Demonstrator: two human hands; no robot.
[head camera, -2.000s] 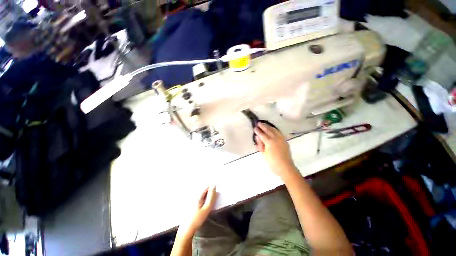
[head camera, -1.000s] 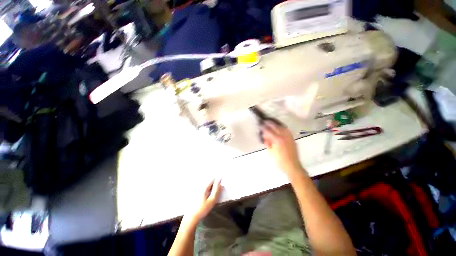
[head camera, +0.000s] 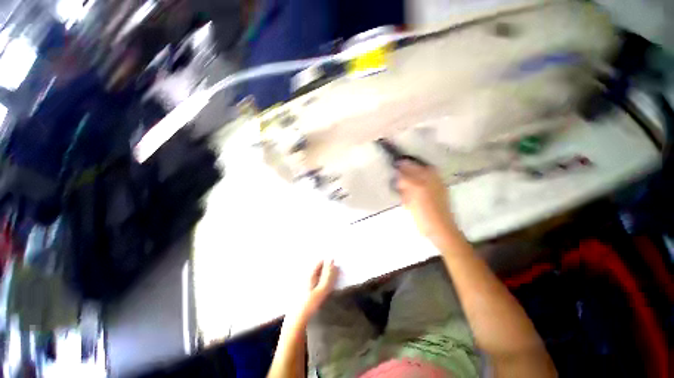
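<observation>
The view is blurred. My right hand (head camera: 421, 190) is on the black handles of the fabric shears (head camera: 392, 150), which lie on the bed of the sewing machine (head camera: 473, 96), right of the needle area (head camera: 321, 179). The fingers are closed around the handle and hide part of it. My left hand (head camera: 320, 283) rests at the front edge of the white table (head camera: 259, 273). Its fingers are bent, and whether they hold anything cannot be told.
Snips (head camera: 565, 165) and a green-handled tool (head camera: 529, 145) lie on the right of the table. A white lamp (head camera: 174, 125) hangs over the left side. Dark garments (head camera: 133, 199) are piled at left. A red basket (head camera: 621, 273) stands below right.
The whole view has shifted and blurred, with the machine now higher and farther right. My right hand stays at the shears and my left hand stays at the table edge.
</observation>
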